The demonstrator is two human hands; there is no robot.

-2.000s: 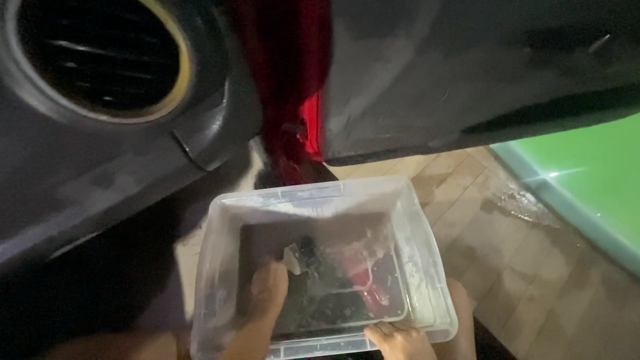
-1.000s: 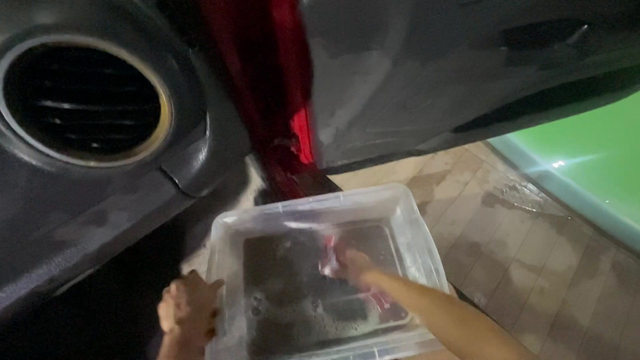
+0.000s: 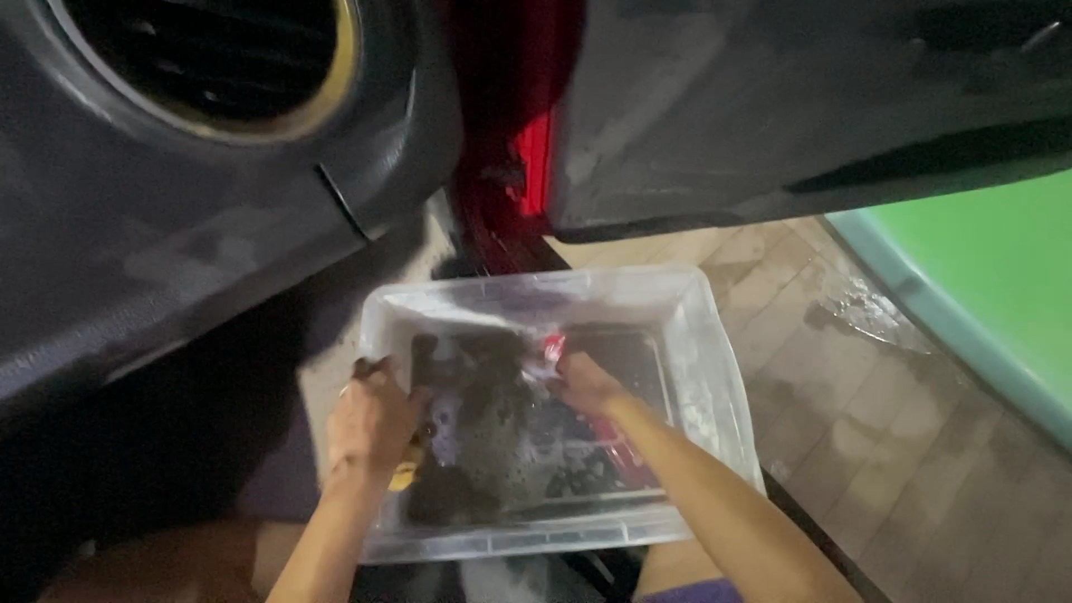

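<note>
A translucent plastic tub [image 3: 729, 410] sits low between my legs, with dark, murky water [image 3: 494, 402] in it. My left hand [image 3: 368, 419] is at the tub's left wall, fingers curled around a dark thing too blurred to name. A small yellow object [image 3: 405, 469] shows beside that hand, just inside the wall. Over the middle of the tub, my right hand [image 3: 586, 383] is closed around a small red object [image 3: 554, 347]. A blurred pink-red patch [image 3: 618, 452] shows in the water below my right wrist.
A car dashboard with a round air vent [image 3: 226, 67] spans the upper left. The dark door panel [image 3: 754, 126] hangs at upper right, beside a red door jamb [image 3: 536, 163]. Wood-look flooring [image 3: 837, 402] with wet patches and a green surface with a pale edge [image 3: 946, 310] lie right.
Two seconds ago both hands were low at the tub's near side; my left hand is now at the left wall, my right over the middle. The yellow object now shows by my left hand.
</note>
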